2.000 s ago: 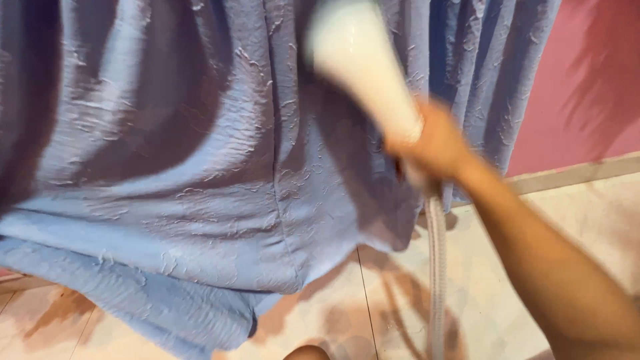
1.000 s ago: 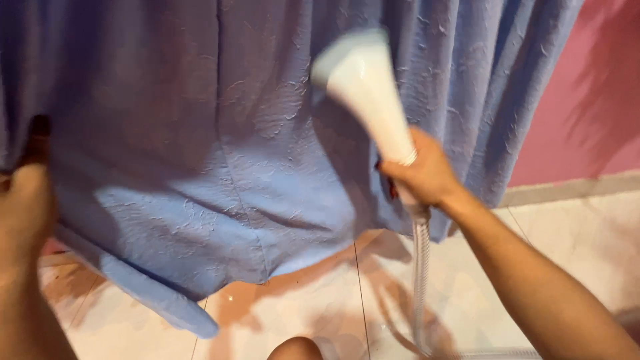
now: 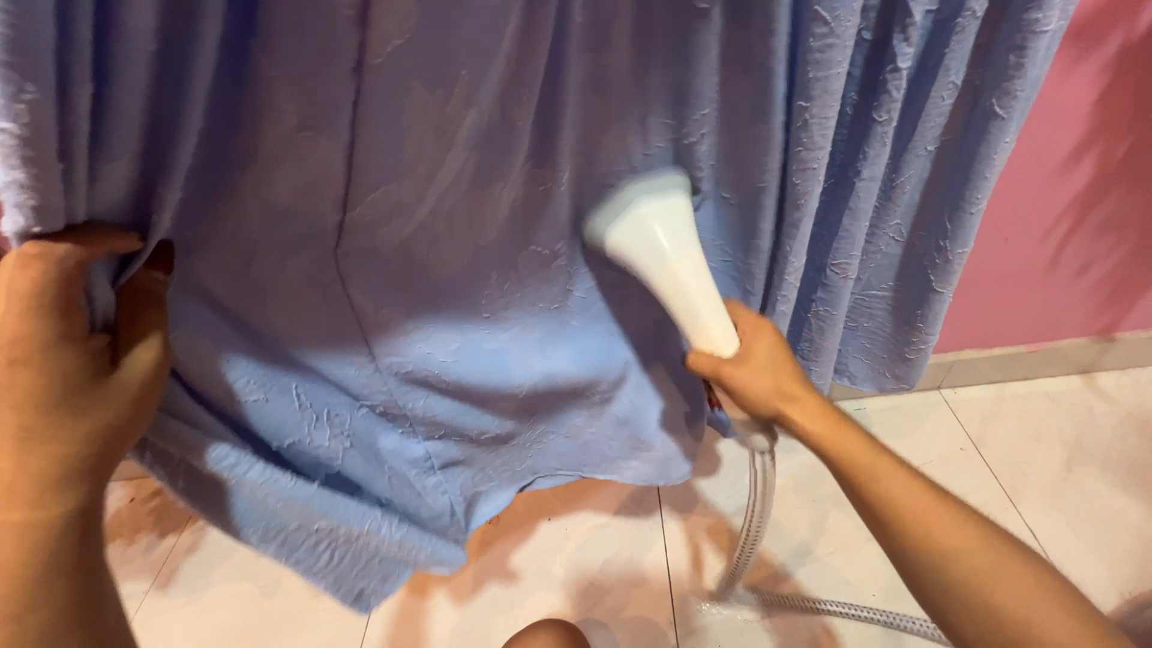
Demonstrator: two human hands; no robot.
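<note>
A long blue crinkled fabric garment [image 3: 468, 270] hangs across the view, its lower hem just above the floor. At the left edge my left hand [image 3: 90, 351] pinches a fold of this cloth between thumb and fingers. My right hand [image 3: 751, 364] grips the handle of a white garment steamer head [image 3: 666, 256], right of the middle. The steamer's wide end points up and left, close to the cloth; whether it touches cannot be told. From the handle's base a braided hose [image 3: 754, 513] drops to the floor and bends to the right.
Behind the cloth at the right is a pink wall [image 3: 1062, 207] with a grey baseboard [image 3: 1035, 362]. Pale floor tiles [image 3: 900, 468] lie below, with shadows on them. A knee [image 3: 546, 634] shows at the bottom edge.
My left hand, out of view two seconds ago, came in at the left by one second ago and is now on the cloth. The steamer head sits lower in view than before.
</note>
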